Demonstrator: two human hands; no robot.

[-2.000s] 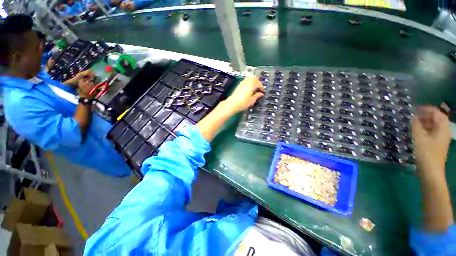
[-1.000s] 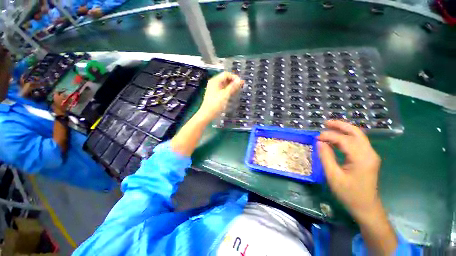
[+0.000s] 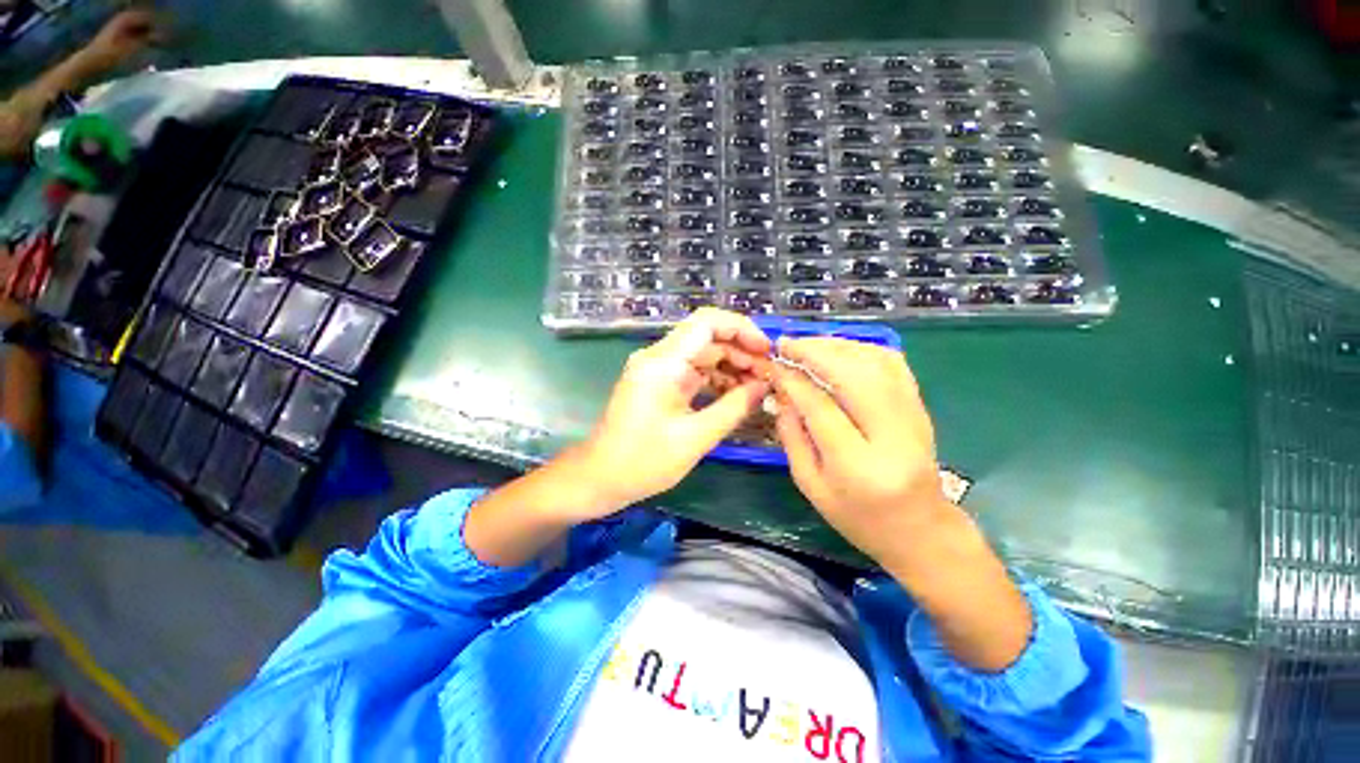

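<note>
My left hand (image 3: pixel 671 410) and my right hand (image 3: pixel 858 432) meet at the fingertips in front of my chest, over the blue bin (image 3: pixel 873 334). A small thing (image 3: pixel 774 352) with a pale, shiny edge shows between the fingertips; the fingers hide most of it, and I cannot tell what it is. The hands cover most of the bin; some tiny beige-copper bits (image 3: pixel 758 429) show between them. Behind the bin lies the clear blister tray (image 3: pixel 1107 304) with dark glossy modules (image 3: pixel 856 182) in its pockets.
A black compartment tray (image 3: pixel 306 315) at the left holds loose open frames (image 3: pixel 358 179) and overhangs the bench edge. Clear gridded trays (image 3: pixel 1313 447) lie at the right edge. A beige scrap (image 3: pixel 953 486) lies right of my hands. Another person's arm (image 3: pixel 75 67) shows at upper left.
My left hand has moved away from the blister tray's left edge, and my right hand has come in from the right. Both now meet over the bin. The view has turned down and right.
</note>
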